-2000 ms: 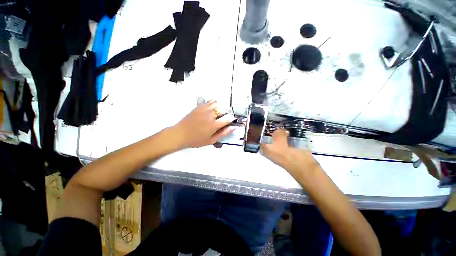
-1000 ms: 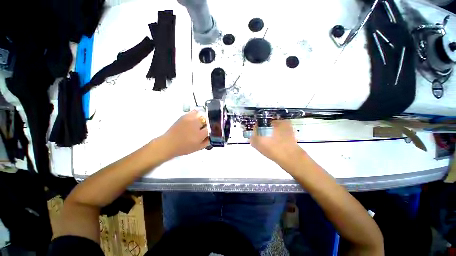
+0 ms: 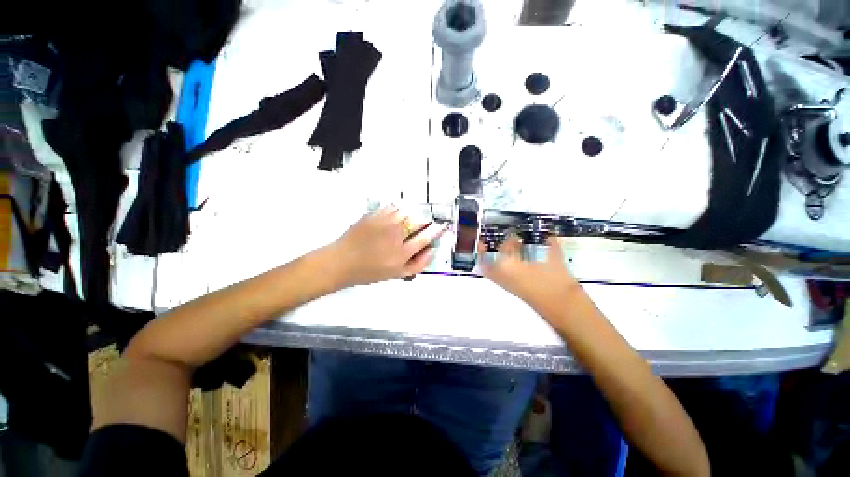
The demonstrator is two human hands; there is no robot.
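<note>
My left hand (image 3: 387,245), with a ring, lies on the white table just left of the needle area of the sewing machine (image 3: 596,84). Its fingertips are together close to the needle; a small dark bit shows by them, too small to tell what it is. A shiny metal guard (image 3: 467,233) stands between my hands and hides the needle. My right hand (image 3: 529,270) is at the right of the guard, fingertips by the small metal parts under the machine head. What it holds cannot be seen. A stack of black strips (image 3: 349,101) lies on the table further left.
A long black strip (image 3: 266,114) runs from the stack to a second black bundle (image 3: 156,191) by a blue strip (image 3: 197,93). Black cloth (image 3: 741,140) with pins is draped on the machine arm. A grey ruler band (image 3: 419,345) edges the table. Cardboard (image 3: 244,419) is below left.
The camera view has shifted, first one way and then back. Both hands stay at the needle area. The strip piles keep their places on the table.
</note>
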